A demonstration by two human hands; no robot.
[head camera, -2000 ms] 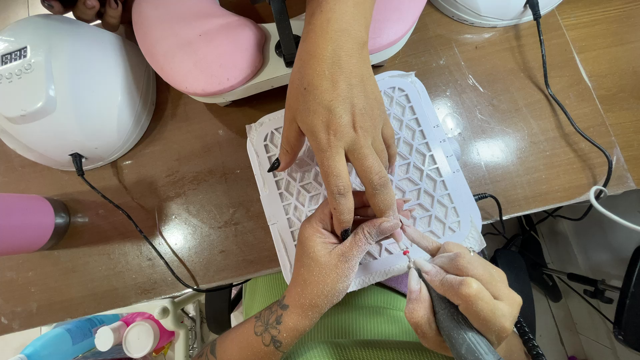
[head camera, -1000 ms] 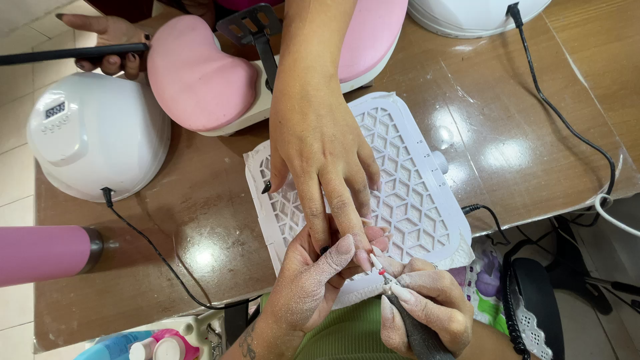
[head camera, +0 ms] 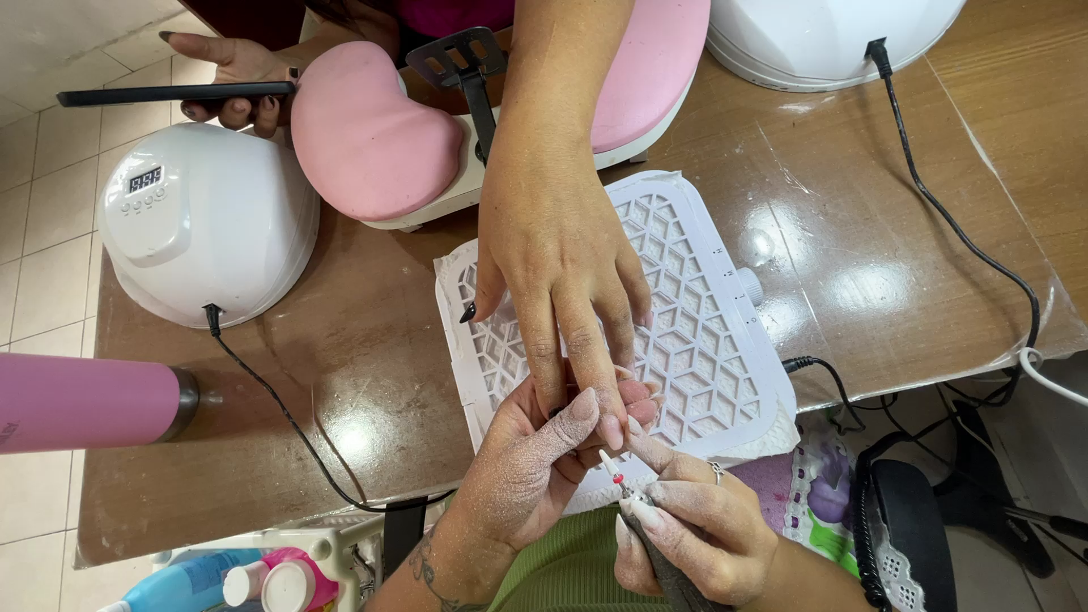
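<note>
Dusty with white powder, my left hand (head camera: pixel 531 472) grips the fingers of another person's hand (head camera: pixel 565 255), which reaches down from the top over a white nail dust collector (head camera: pixel 680 340) with a patterned grille. My right hand (head camera: pixel 705 527) holds an electric nail drill (head camera: pixel 667 569) like a pen. Its white, red-banded bit (head camera: pixel 609 466) points up beside the tip of one held finger; whether it touches the nail I cannot tell. That person's thumb and one finger bear dark nails.
White nail lamps (head camera: pixel 212 229) stand left and upper right (head camera: pixel 824 42). A pink cushioned armrest (head camera: pixel 374 136) lies behind the collector. A pink bottle (head camera: pixel 93 404) is at far left. Black cables (head camera: pixel 289 433) cross the table. The person's other hand (head camera: pixel 246 72) holds a phone (head camera: pixel 174 94). Bottles (head camera: pixel 191 582) stand lower left.
The other person's second hand with a phone has come into fuller view at upper left. My hands stay at the held fingers, with the drill bit close by.
</note>
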